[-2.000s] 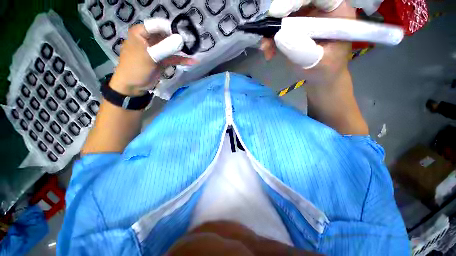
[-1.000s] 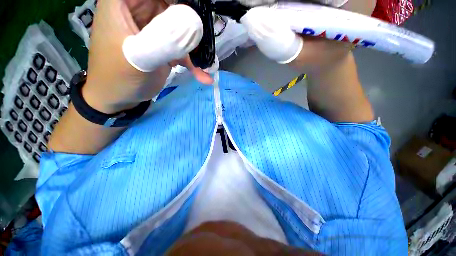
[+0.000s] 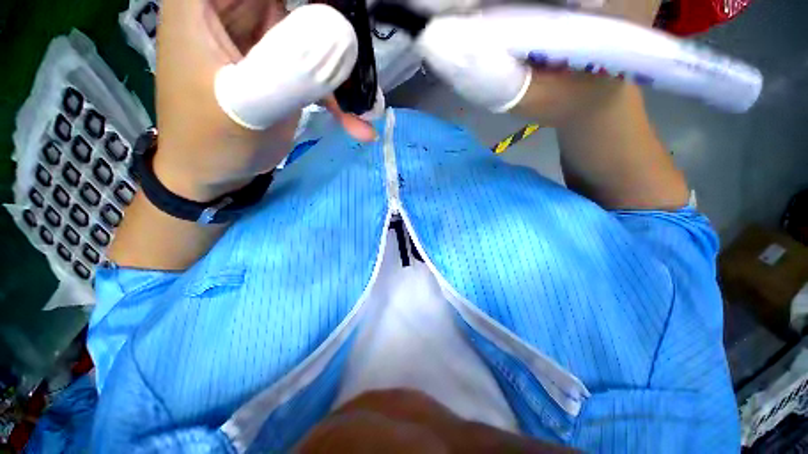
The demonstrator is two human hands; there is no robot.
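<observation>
My left hand (image 3: 257, 97), with a white finger cot, holds a black frame part (image 3: 358, 75) nearly edge-on in front of my chest, at the top of the view. My right hand (image 3: 496, 66), also with a white cot, holds the paint marker (image 3: 638, 58). Its white barrel points right and is blurred. Its dark tip end is close to the frame part; I cannot tell if they touch. The upper parts of both hands are cut off by the top edge.
A white tray (image 3: 75, 191) with rows of black frames lies at left on the green bench. Part of another tray (image 3: 400, 55) shows behind the hands. A red item (image 3: 709, 13) is at top right, a cardboard box (image 3: 766, 266) at lower right, yellow-and-black tape (image 3: 516, 138) on the floor.
Since two seconds ago, both hands have come closer to me, the frame part has turned edge-on, and the marker tip has come up beside it. In the last second the marker has shifted slightly.
</observation>
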